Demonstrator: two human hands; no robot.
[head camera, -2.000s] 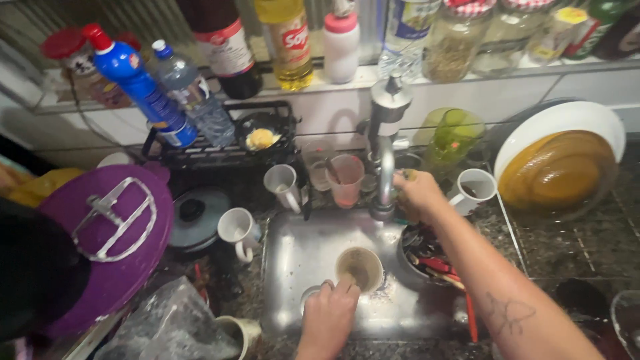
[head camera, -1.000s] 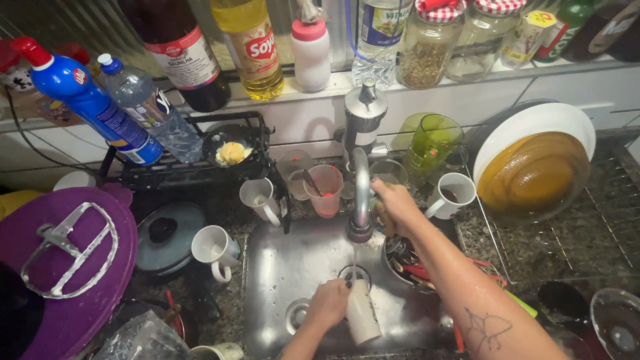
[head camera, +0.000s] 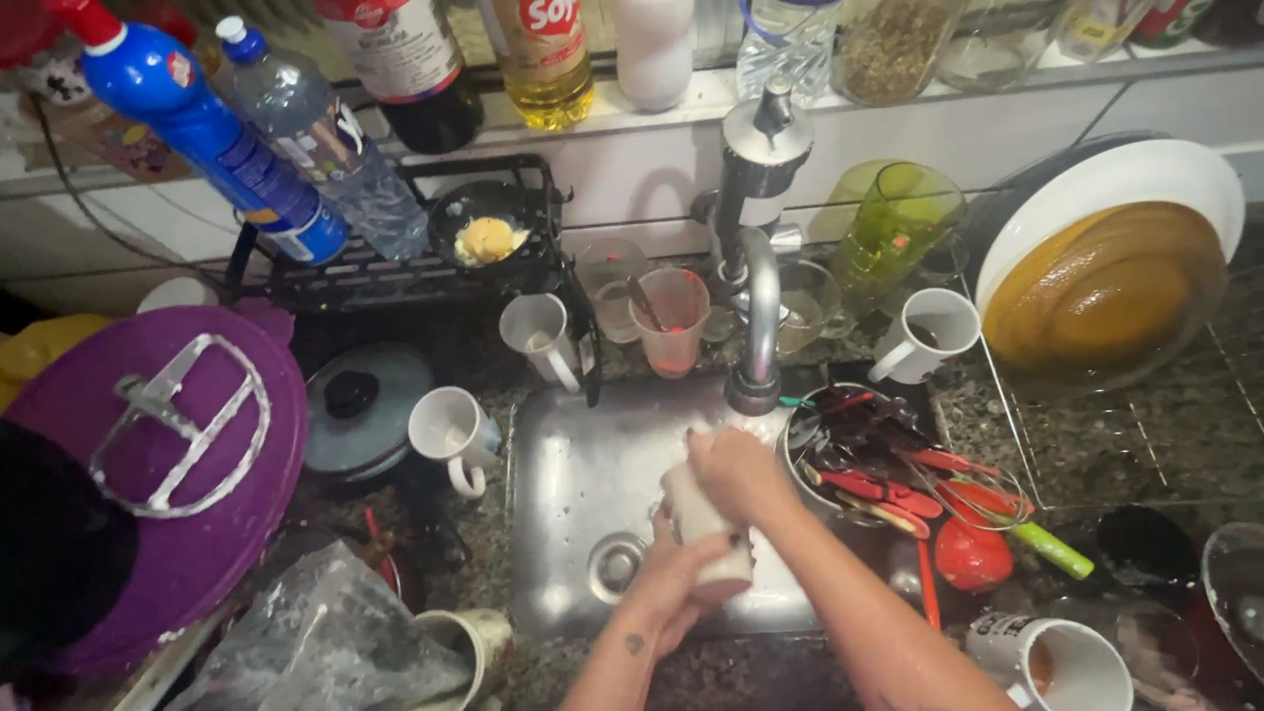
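Over the stainless steel sink (head camera: 568, 464), my left hand (head camera: 681, 578) is closed around a pale, light-coloured cup (head camera: 703, 523), which lies tilted. My right hand (head camera: 741, 474) is at the cup's upper end, its fingertips at or inside the rim; whether they hold anything is hidden. The chrome faucet (head camera: 760, 326) stands just above my hands, its spout pointing down. Right of my right hand, a metal pot (head camera: 795, 449) full of red-handled and dark utensils sits at the sink's right side, with a wire whisk (head camera: 987, 494) across its edge.
White mugs (head camera: 454, 434) (head camera: 928, 336) flank the sink. Behind it stand a plastic cup (head camera: 673, 326) and a green glass (head camera: 894, 227). A purple lid-like disc (head camera: 247, 494) with a mixer paddle lies left, a plastic bag (head camera: 326, 632) near front left. Plates (head camera: 1224, 197) lean at right; bottles (head camera: 227, 158) stand behind.
My right hand has come down from the faucet to the cup. The cup, upright in my left hand two seconds ago, is now tilted between both hands. The view has moved closer.
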